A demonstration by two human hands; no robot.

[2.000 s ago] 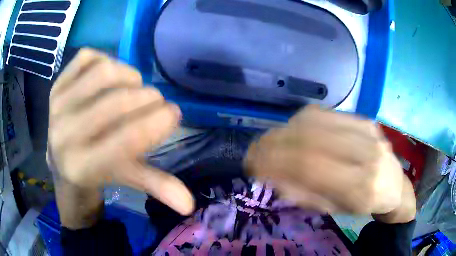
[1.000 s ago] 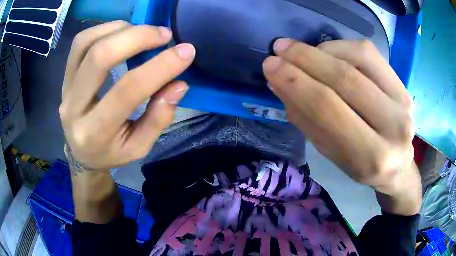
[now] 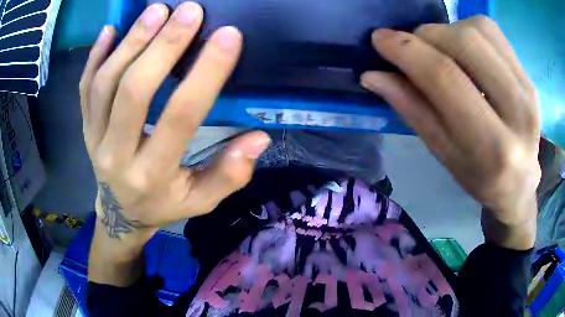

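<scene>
The black oval base unit (image 3: 291,46) is at the top centre over the blue tray (image 3: 238,114), cut off by the picture's top edge. It shows a dark smooth surface with a small pale mark near its front edge. My left hand (image 3: 158,117) has its fingers spread over the unit's left end, with the thumb apart in front of the tray. My right hand (image 3: 455,102) has its index finger and thumb at the unit's right end, gripping it. No strip shows on the visible surface.
A white sheet with dark strips (image 3: 21,46) lies at the upper left. The teal bench (image 3: 523,43) shows at the right. A pale label (image 3: 316,118) is on the tray's front wall. Blue containers (image 3: 167,263) and a green object (image 3: 447,252) are lower down.
The unit's pale face with dark strips, seen two seconds ago, no longer shows. The tray sits higher in view. My left fingers have spread and moved up; my right hand has moved slightly right.
</scene>
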